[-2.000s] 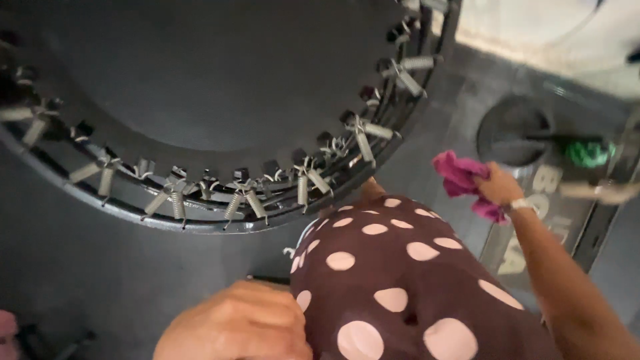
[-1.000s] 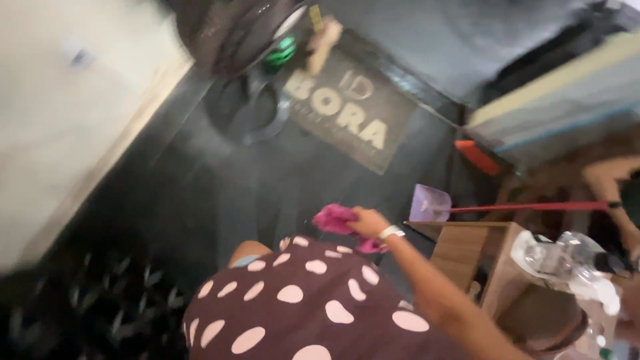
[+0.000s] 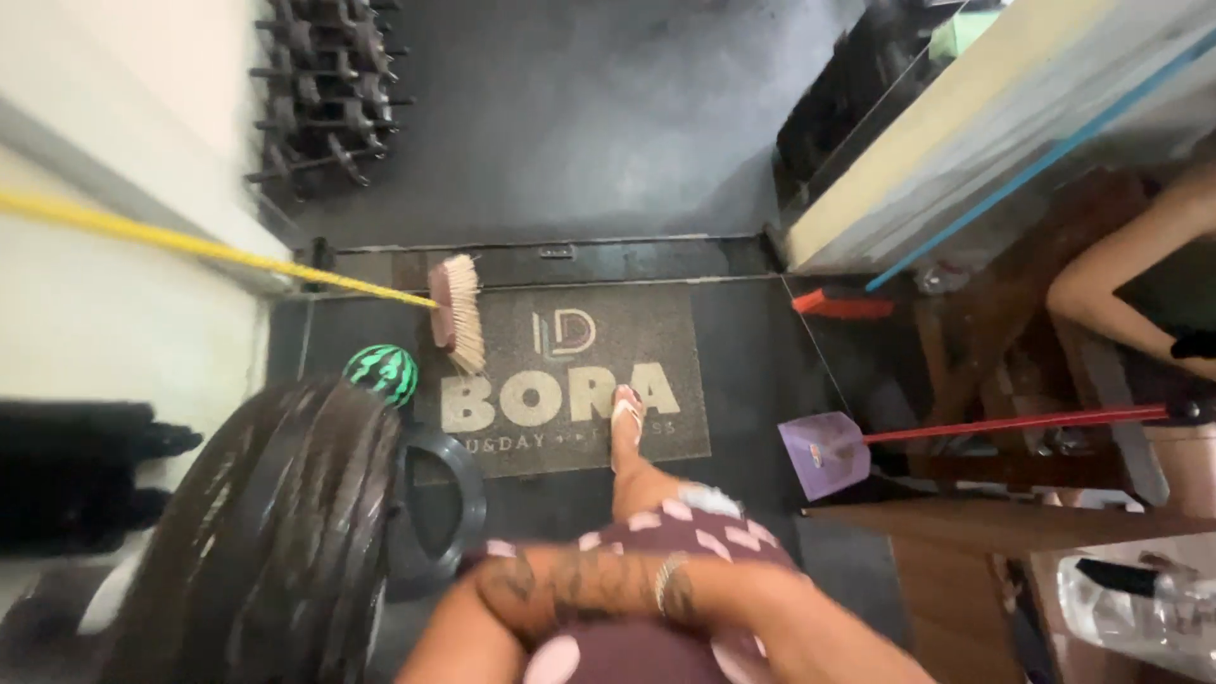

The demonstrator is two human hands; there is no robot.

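Note:
My bare forearms (image 3: 579,579) meet in front of a dark dress with pale pink dots (image 3: 646,651). One forearm has tattoos, and a light bracelet (image 3: 670,581) is at a wrist. Where my hands overlap, the fingers cannot be made out, and no cloth shows in them. Beyond the dress, my foot in a light flip-flop (image 3: 627,408) rests on a grey doormat with large lettering (image 3: 570,456). A broom with a yellow handle (image 3: 458,313) has its pale bristles over the mat's left edge.
Left are large black tires (image 3: 275,532), a green striped ball (image 3: 380,374) and a dumbbell rack (image 3: 328,85). Right are a purple dustpan (image 3: 825,456), a red broom head (image 3: 844,304), a wooden cabinet (image 3: 950,522) and another person's arm (image 3: 1121,256). A door threshold (image 3: 646,258) crosses ahead.
The view has swung from a trampoline to the doorway. My right hand held a pink cloth out to the side in both earlier frames; now my arms are together before my body and the cloth is unseen.

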